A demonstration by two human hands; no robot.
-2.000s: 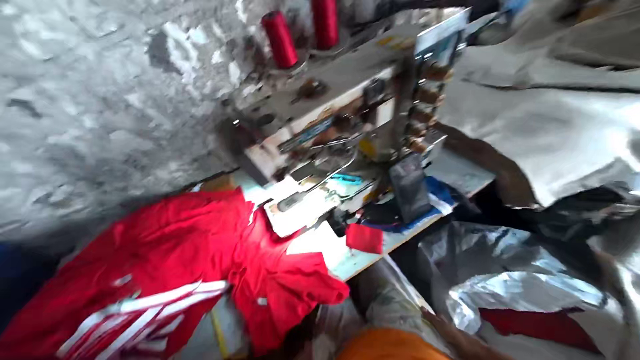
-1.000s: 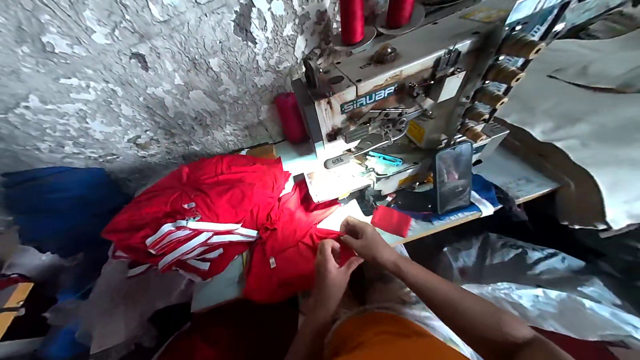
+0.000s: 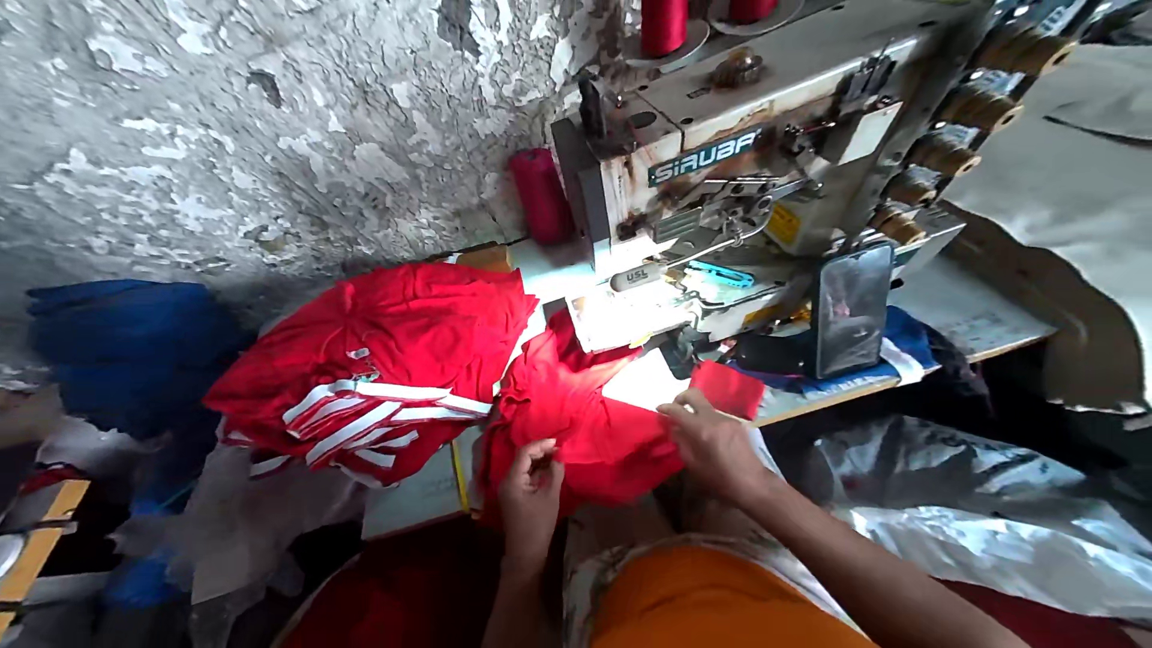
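Observation:
A red garment (image 3: 594,432) lies spread in front of an industrial sewing machine of the Siruba make (image 3: 711,171), its far part beside the lit machine bed. My left hand (image 3: 533,486) is at the cloth's near left part, fingers curled; whether it pinches the fabric cannot be told. At the cloth's right edge, my right hand (image 3: 715,441) has thumb and fingers closed on the fabric. Just beyond that hand lies a small red fabric piece (image 3: 727,389). A heap of red garments with white stripes (image 3: 378,369) rests to the left, close to the cloth.
A smartphone (image 3: 853,310) stands upright at the table's right, on blue cloth. A red thread cone (image 3: 542,196) is between the machine and the peeling wall. Blue fabric (image 3: 135,351) is piled at the far left. Shiny plastic sheeting (image 3: 972,486) lies right of my right arm.
Both hands were close together at the cloth's right edge a second ago. They are now apart, my left hand further left, and the cloth is spread wider between them.

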